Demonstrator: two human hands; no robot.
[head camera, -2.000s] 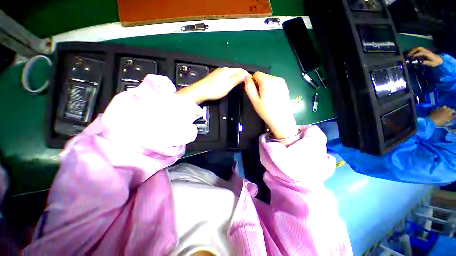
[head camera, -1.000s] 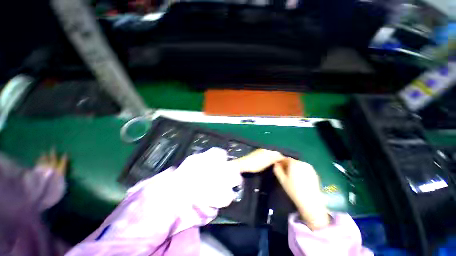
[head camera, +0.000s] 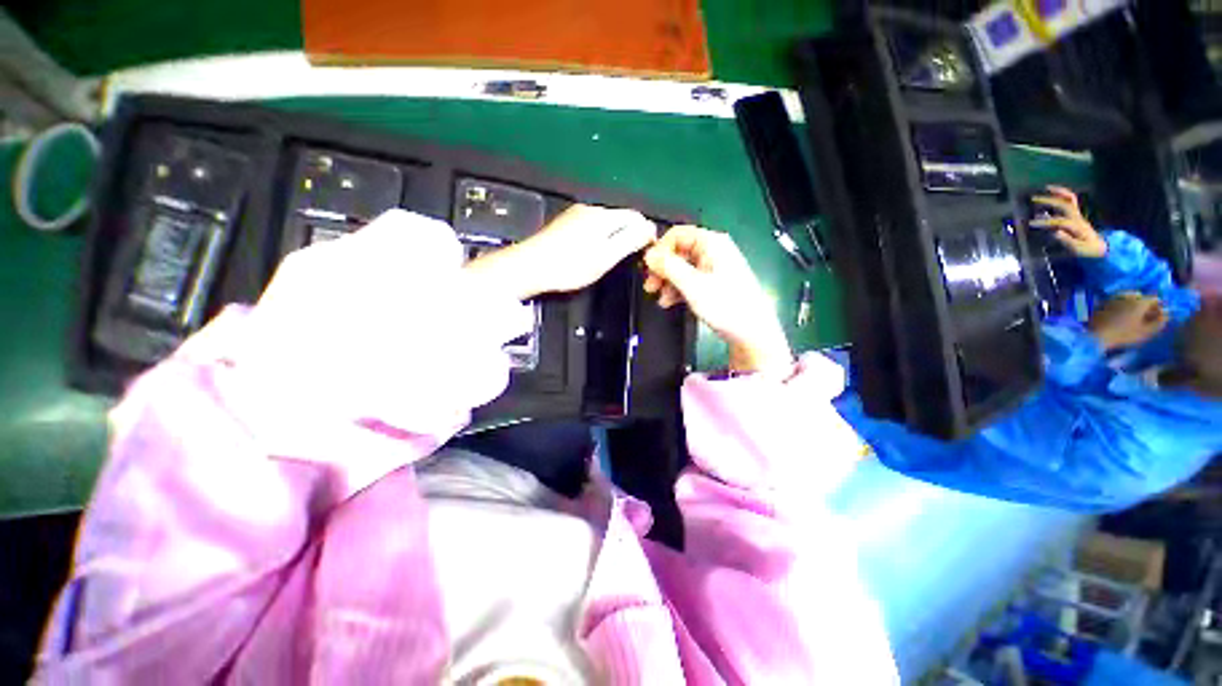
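The long black tray lies in front of me. Three phones with their backs off lie in its left pockets; my sleeve partly covers two. A dark glossy phone is at the right pocket, seen narrow, perhaps tilted. My left hand reaches over the tray to this phone's far end. My right hand meets it there from the right, thumb and fingers bent together. The fingertips of both hands nearly touch. Whatever is between them is too small or hidden to tell.
A separate black phone and small silver-ended pieces lie right of the tray. Stacked trays stand further right, beside a person in blue. A ring is far left, an orange-brown board behind.
The camera view swung up and came back down. Both hands stay together at the dark phone's far end. My right hand's fingers look more bent than two seconds ago.
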